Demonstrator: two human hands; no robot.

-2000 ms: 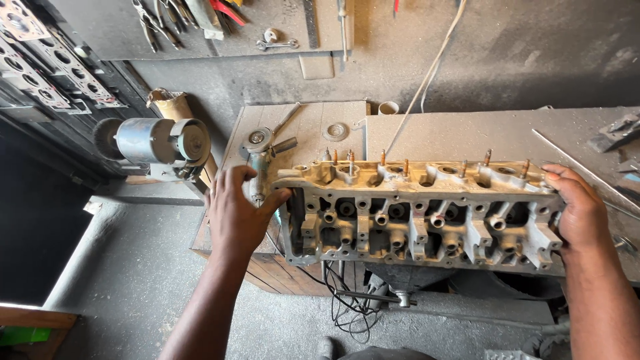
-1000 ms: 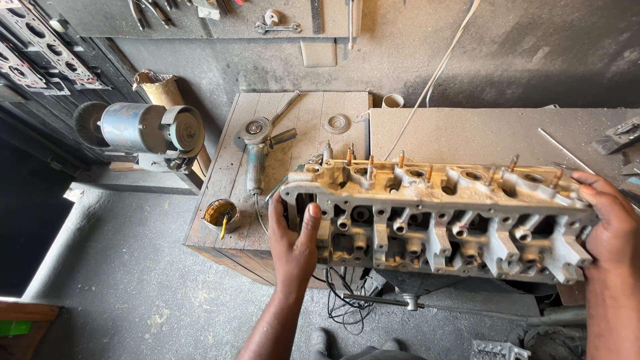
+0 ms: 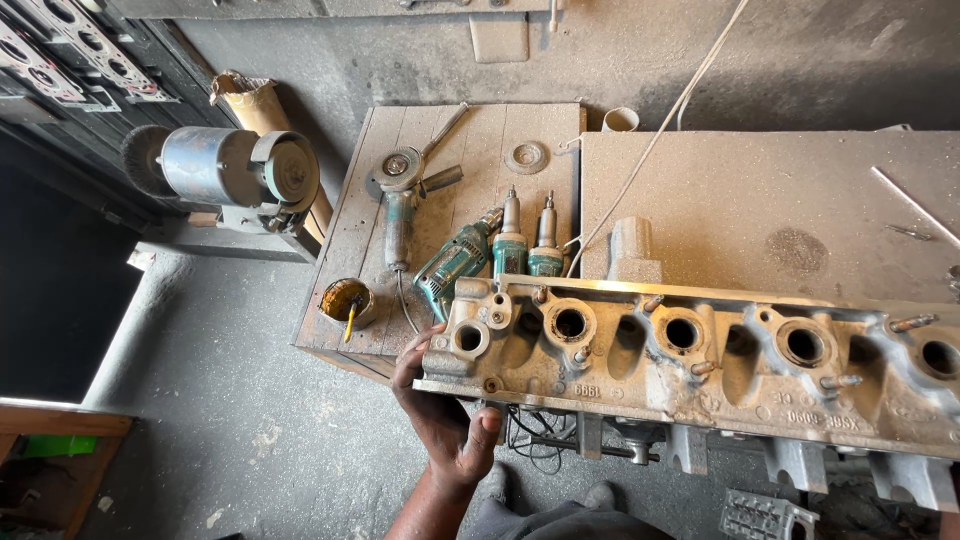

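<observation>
An engine cylinder head (image 3: pixel 645 375) spans the right half of the view, its side with round ports and rusty studs turned up toward me. My left hand (image 3: pixel 450 420) grips its left end, fingers behind and under the edge, thumb in front. My right hand is out of view, apart from what may be a sliver of skin at the lower right edge. Beyond the casting's left end lie a green power drill (image 3: pixel 457 259) and two die grinders (image 3: pixel 510 244), (image 3: pixel 546 247). An angle grinder with a wire wheel (image 3: pixel 397 206) lies farther left.
The wooden bench (image 3: pixel 352 225) bears a tin with a yellow-handled brush (image 3: pixel 347 304) and a round metal disc (image 3: pixel 526 157). A bench grinder (image 3: pixel 217 165) stands at left. A dusty worktop (image 3: pixel 712 195) with a metal rod (image 3: pixel 915 206) extends right. Another metal casting (image 3: pixel 765 516) sits low at right.
The cylinder head has been rolled, so its ported, studded side now faces up instead of the side with brackets. My left hand has shifted to its end. The drill and die grinders have come into sight.
</observation>
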